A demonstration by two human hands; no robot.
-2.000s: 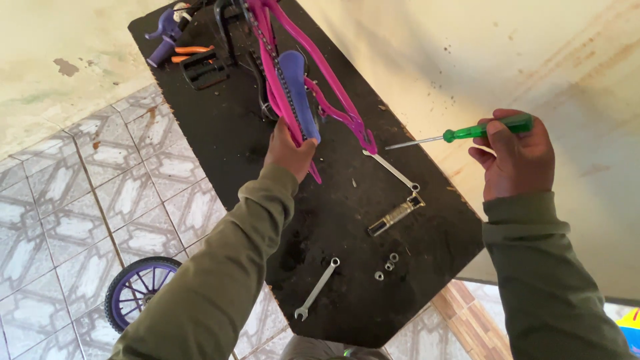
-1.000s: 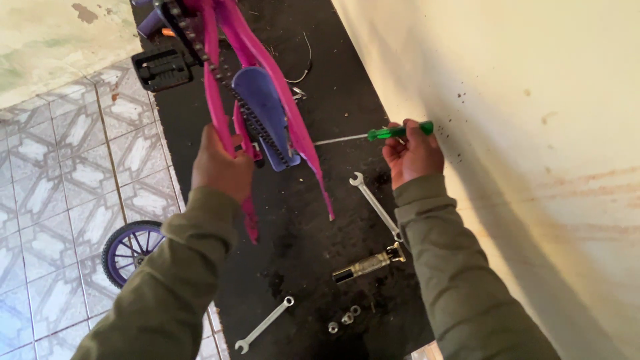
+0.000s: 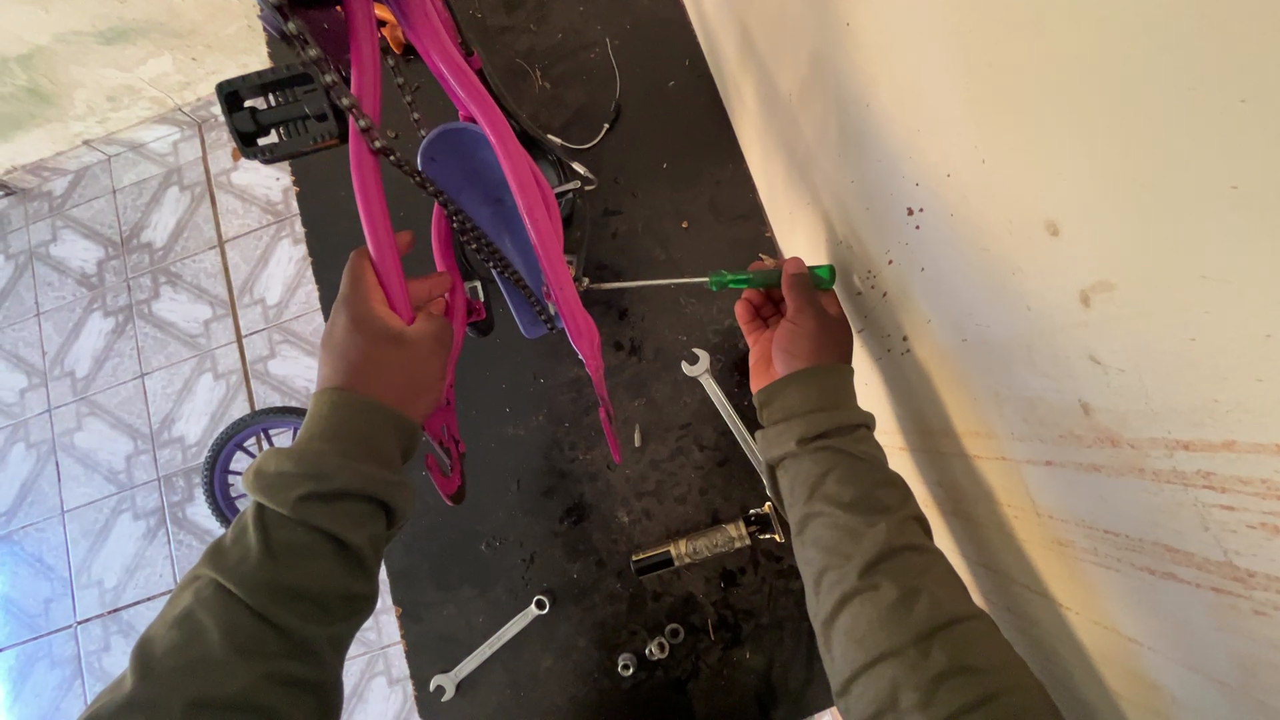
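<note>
My left hand (image 3: 385, 335) is closed around a tube of the pink bicycle frame (image 3: 520, 200). In my right hand (image 3: 795, 325) is a screwdriver with a green handle (image 3: 770, 278); its shaft points left and its tip is at the frame's right-hand tube, near a small bolt. Whether the tip sits in the bolt I cannot tell. A purple plastic fender (image 3: 480, 200) lies between the frame tubes. The dark bicycle chain (image 3: 440, 195) runs across it, up towards a black pedal (image 3: 282, 113).
On the black tabletop (image 3: 560, 520) lie a combination wrench (image 3: 490, 648), another wrench (image 3: 728, 410) partly under my right sleeve, a hair trimmer (image 3: 700, 545) and several nuts (image 3: 656, 648). A brake cable (image 3: 612, 110) curls near the top. A small purple wheel (image 3: 240, 465) is at the left; a wall borders the right.
The screwdriver in my right hand has moved from clear of the frame to touching distance of its right-hand tube. My left hand still grips the frame, which has shifted and turned. The view has moved closer.
</note>
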